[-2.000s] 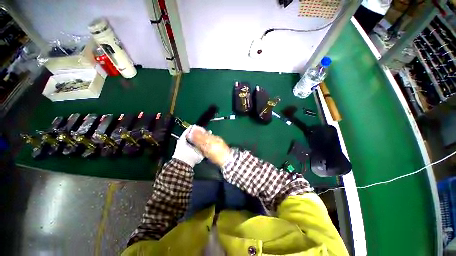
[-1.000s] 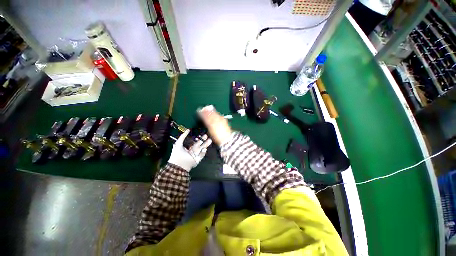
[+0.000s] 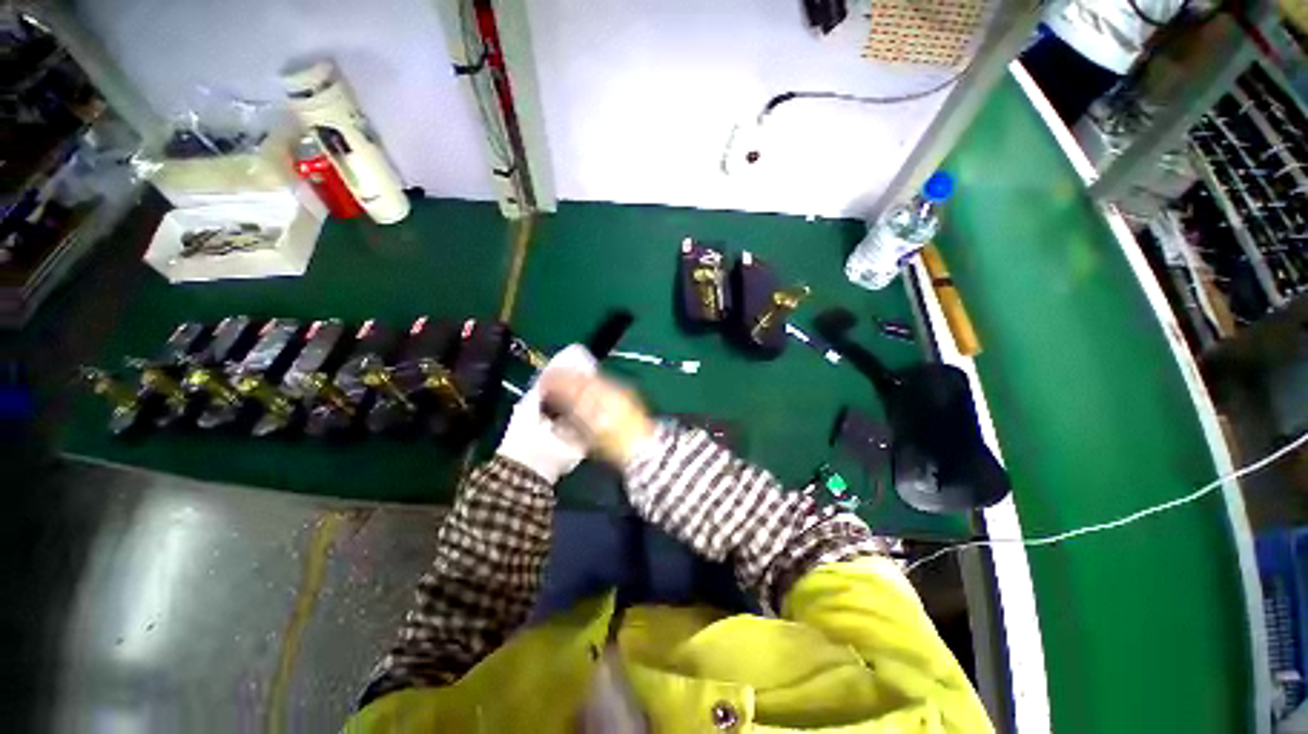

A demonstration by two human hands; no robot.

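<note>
My left hand (image 3: 545, 423), in a white glove, is closed on a black lock unit (image 3: 610, 333), whose dark end sticks out above the fingers. A brass part and a pale lead (image 3: 657, 361) show beside it. My right hand (image 3: 603, 413) is blurred and lies over the left hand and the unit. Its fingers are hidden, so I cannot tell whether it grips anything. Two lock units (image 3: 704, 284) with brass mechanisms stand behind, to the right. A row of several more (image 3: 380, 384) stands at the left.
A black cup-shaped item (image 3: 944, 445) and green-lit bits (image 3: 836, 488) lie at the right. A water bottle (image 3: 897, 241) and tan stick (image 3: 948, 298) are at the bench's right edge. A white parts box (image 3: 237, 241), red can and flask (image 3: 344, 141) stand back left. A person stands top right.
A second ago my hands were apart, with the left glove's fingers spread around the unit. Now my right hand is lower and over the left, and the unit's dark end points up.
</note>
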